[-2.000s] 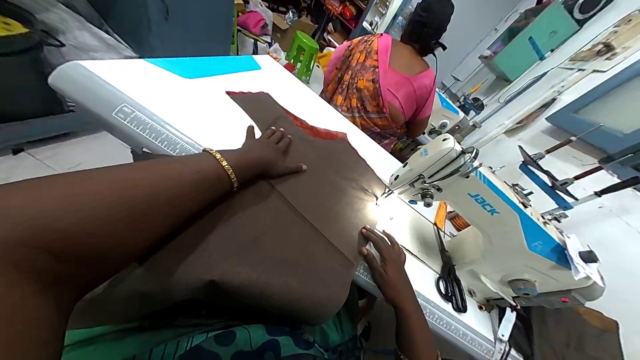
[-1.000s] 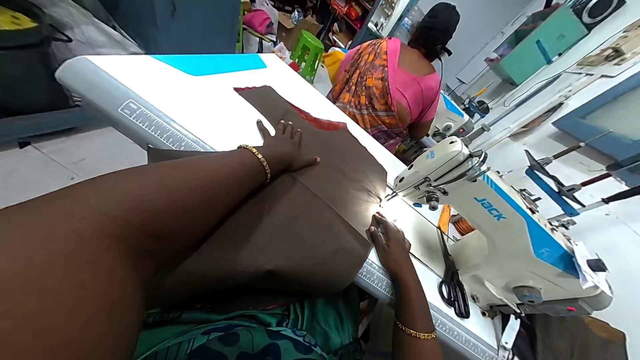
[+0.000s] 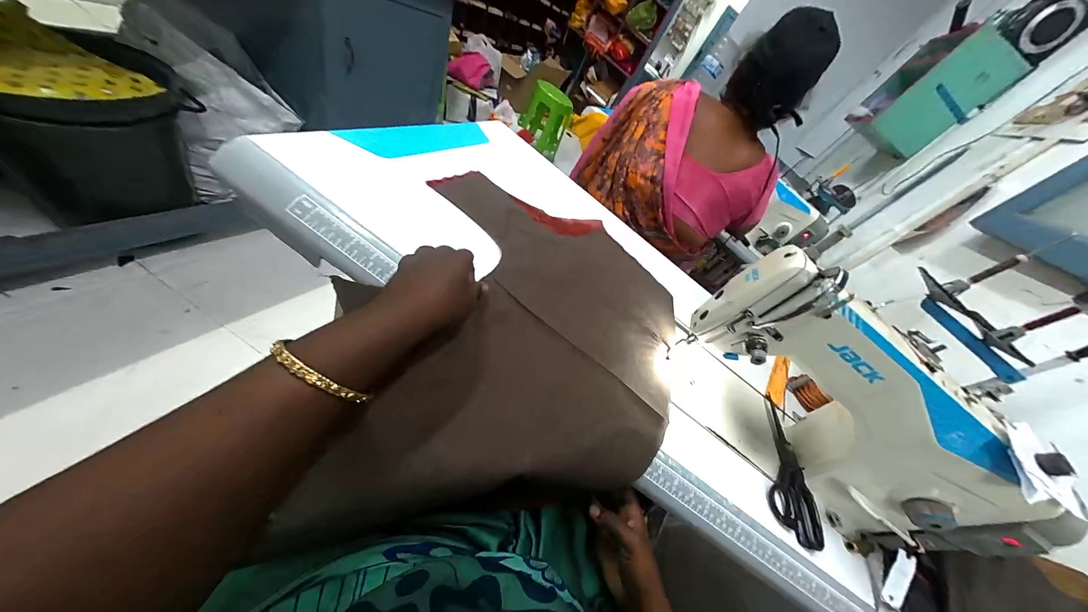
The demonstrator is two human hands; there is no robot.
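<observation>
Brown fabric [image 3: 561,340] with red edging along its curved cutout lies on the white sewing table [image 3: 365,174] and hangs over the near edge. Its right edge is at the needle of a Jack sewing machine [image 3: 901,382], where a lamp glows. My left hand [image 3: 438,289] is closed on the fabric's left edge, beside the armhole-like curve. Below the table's front edge, my right hand [image 3: 620,527] is under the hanging fabric's lower right part; its fingertips are partly hidden, so its hold cannot be told.
Black-handled scissors [image 3: 795,497] lie at the machine's base, near an orange-handled item [image 3: 778,382]. Another person [image 3: 714,170] sits beyond the table, back turned, at another machine. A black tub [image 3: 93,144] stands at far left, and a green stool [image 3: 546,110] stands behind.
My right hand has moved from the fabric near the needle down below the table edge. My left hand, earlier flat with fingers spread on the fabric, is now closed at its left edge.
</observation>
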